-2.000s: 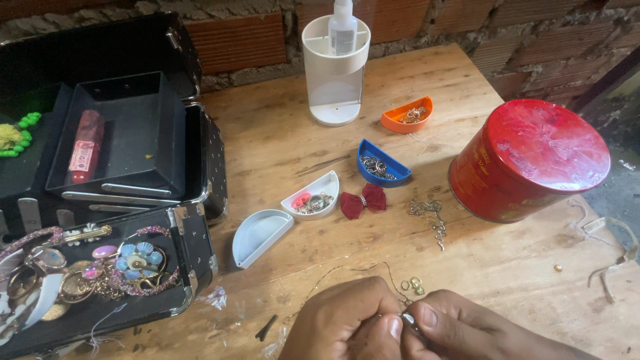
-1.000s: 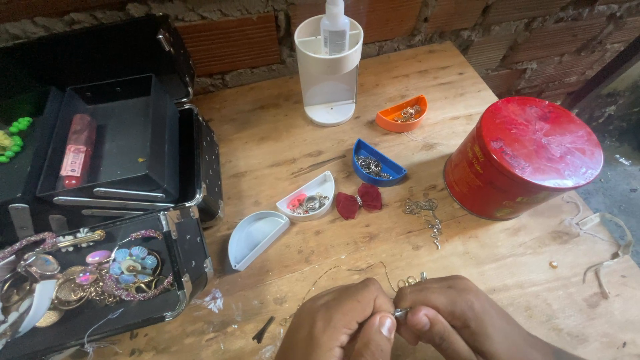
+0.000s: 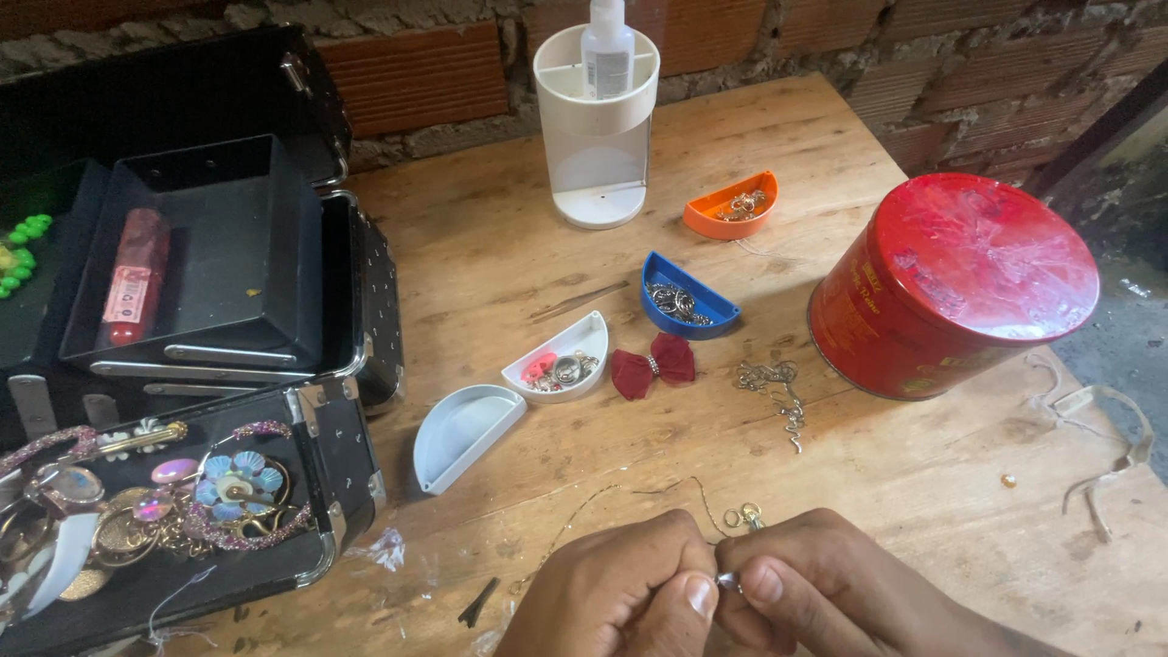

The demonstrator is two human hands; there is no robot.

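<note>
My left hand [image 3: 620, 584] and my right hand [image 3: 812, 584] meet at the bottom centre, both pinching a small silvery metal piece [image 3: 727, 580] between thumbs and fingers. What else the fingers cover is hidden. Just beyond the hands lie a thin gold chain [image 3: 584, 507] and a few small gold rings [image 3: 744, 516]. A silver chain [image 3: 771, 379] lies further off, beside a dark red fabric bow [image 3: 653, 366]. Half-round trays in blue [image 3: 716, 310], orange [image 3: 701, 219] and white [image 3: 595, 345] hold small jewellery; a pale grey one [image 3: 474, 447] is empty.
On the left stands an open black jewellery case [image 3: 360, 484] with bracelets, a watch and a red tube [image 3: 137, 274]. A white holder [image 3: 598, 114] with a bottle stands at the back, a red round tin [image 3: 940, 292] at the right. A pale strap [image 3: 1136, 429] lies near the table's right edge.
The fingers have shifted slightly around the small metal piece, and my two hands stay together. The trays, tin and case have not moved.
</note>
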